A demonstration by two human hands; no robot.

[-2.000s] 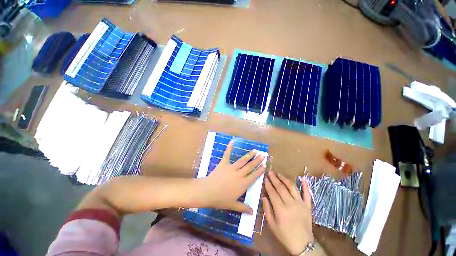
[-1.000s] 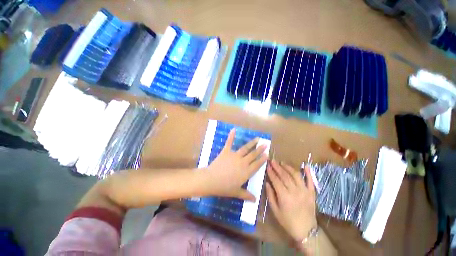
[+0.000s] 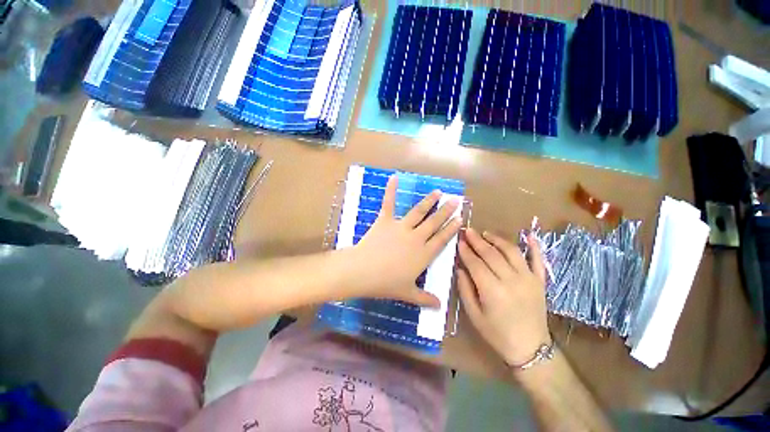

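A blue solar cell assembly (image 3: pixel 384 321) lies flat in front of me with pale lines across it. A white strip (image 3: pixel 437 295) runs along its right side, and another white edge shows at its upper left. My left hand (image 3: pixel 401 253) lies flat on the assembly, fingers spread, reaching onto the right white strip. My right hand (image 3: pixel 507 287) rests on the table at the assembly's right edge, its fingertips against that edge. Neither hand grips anything visible. Thin silvery ends stick out along the assembly's right side. Its lower left is partly hidden by my left forearm.
White strips (image 3: pixel 110 194) and long ribbons (image 3: pixel 215 202) lie left. Short ribbons (image 3: pixel 595 274), amber tape (image 3: pixel 596 204) and white strips (image 3: pixel 669 283) lie right. Curved cell stacks (image 3: pixel 291 67) and dark blue stacks (image 3: pixel 517 72) stand behind. A black block (image 3: pixel 713 181) sits far right.
The camera view has tilted down, so everything sits higher in the picture. My hands keep nearly the same places on and beside the assembly.
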